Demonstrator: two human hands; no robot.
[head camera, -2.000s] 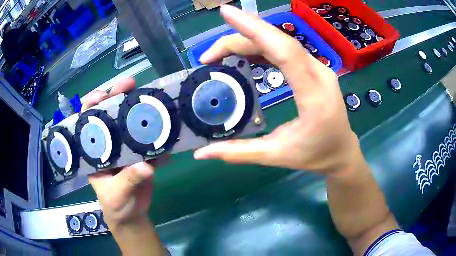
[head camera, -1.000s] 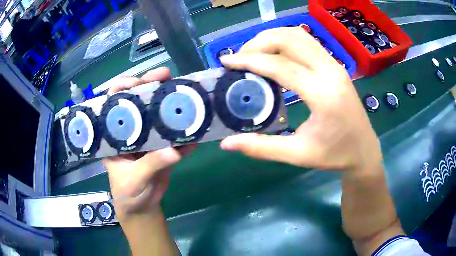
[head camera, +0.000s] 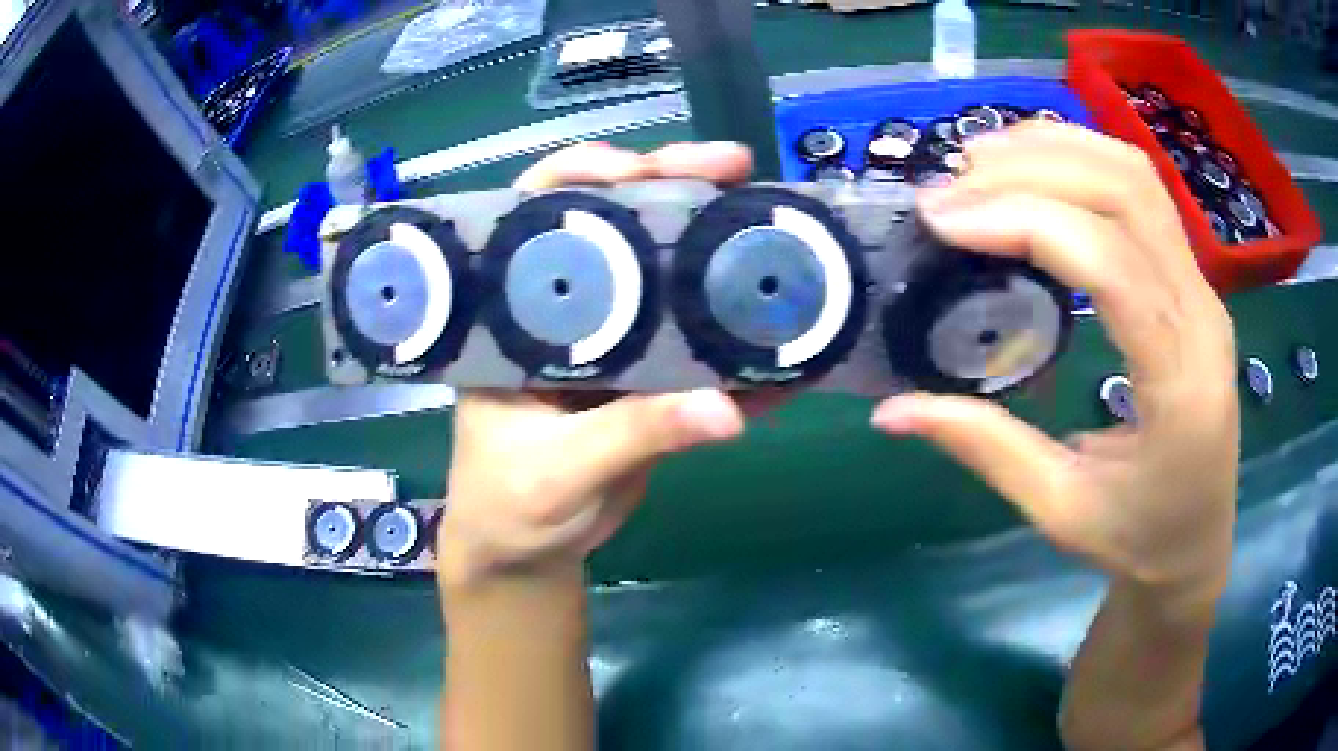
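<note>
A long grey fixture plate (head camera: 665, 253) is held up level in front of me, facing me. Three disc parts (head camera: 562, 288) with black rims and white arcs sit in its left and middle seats. At the right end a fourth disc (head camera: 986, 330) looks tilted and slightly blurred. My left hand (head camera: 550, 470) grips the plate around its middle, thumb below, fingertips over the top edge. My right hand (head camera: 1137, 352) has thumb and fingers around the right-end disc; some fingers hide its top right.
A blue bin (head camera: 800, 118) and a red bin (head camera: 1277, 264) with discs stand behind. A white bottle (head camera: 954, 40) is at the back. A white tray (head camera: 220, 506) holding another plate and the machine (head camera: 206, 162) are at left.
The plate and both hands have moved right in view and the plate is more level. The right-end disc has turned and tilted, and my right fingers are now around it.
</note>
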